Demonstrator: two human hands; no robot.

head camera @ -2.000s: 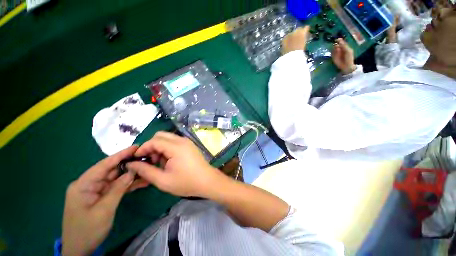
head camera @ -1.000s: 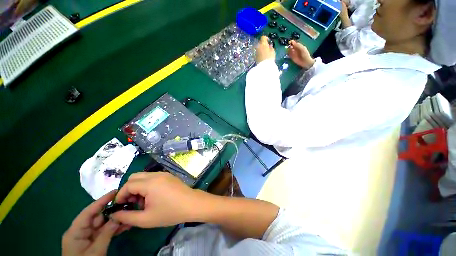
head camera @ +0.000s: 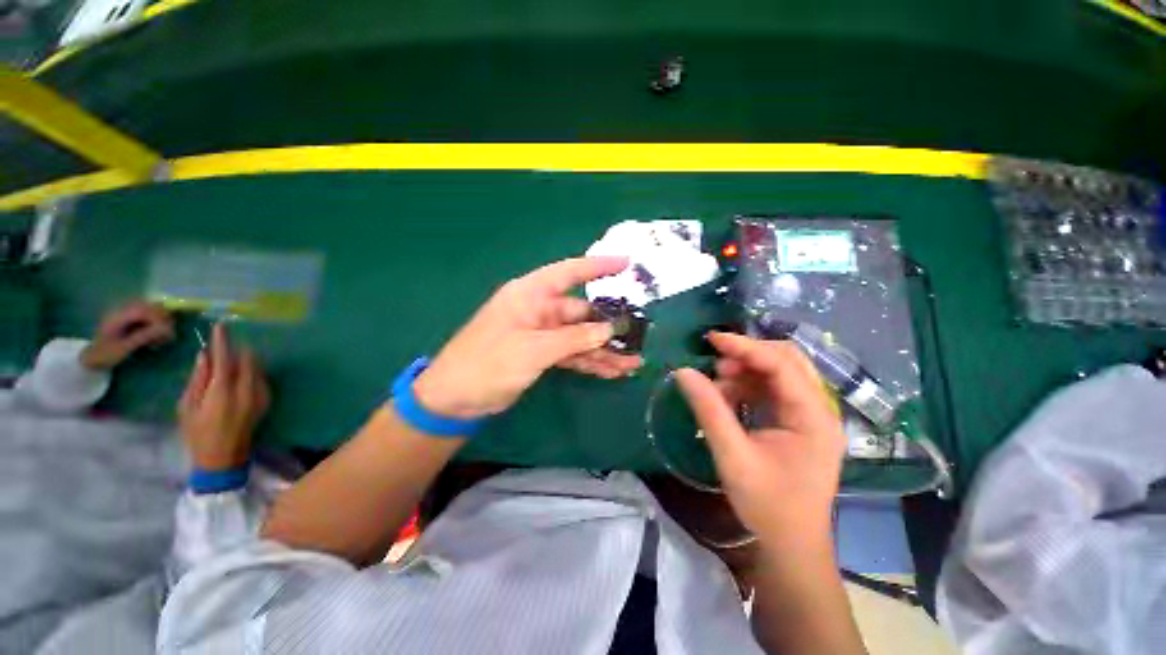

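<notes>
My left hand (head camera: 518,339), with a blue wrist band, holds a small black housing (head camera: 628,329) in its fingertips, with a shiny inside showing. My right hand (head camera: 765,416) is to the right, thumb and index finger apart. A small dark shape shows at its fingertips, too blurred to tell if it is held. The syringe (head camera: 847,372) lies aslant on the dark grey controller (head camera: 873,307), just behind my right hand and partly hidden by it. Smeared white wiping paper (head camera: 659,262) lies behind the housing.
A clear blister tray (head camera: 1080,243) is at the far right. A pale hose (head camera: 940,467) loops near my right hand. Another black unit (head camera: 668,74) lies beyond the yellow tape (head camera: 575,157). A neighbour's hands are at the left, near a clear strip (head camera: 237,282); a white sleeve is at the right.
The view has swung left, bringing in the left neighbour. My hands have parted: the left keeps the black housing and the right has moved away towards the syringe.
</notes>
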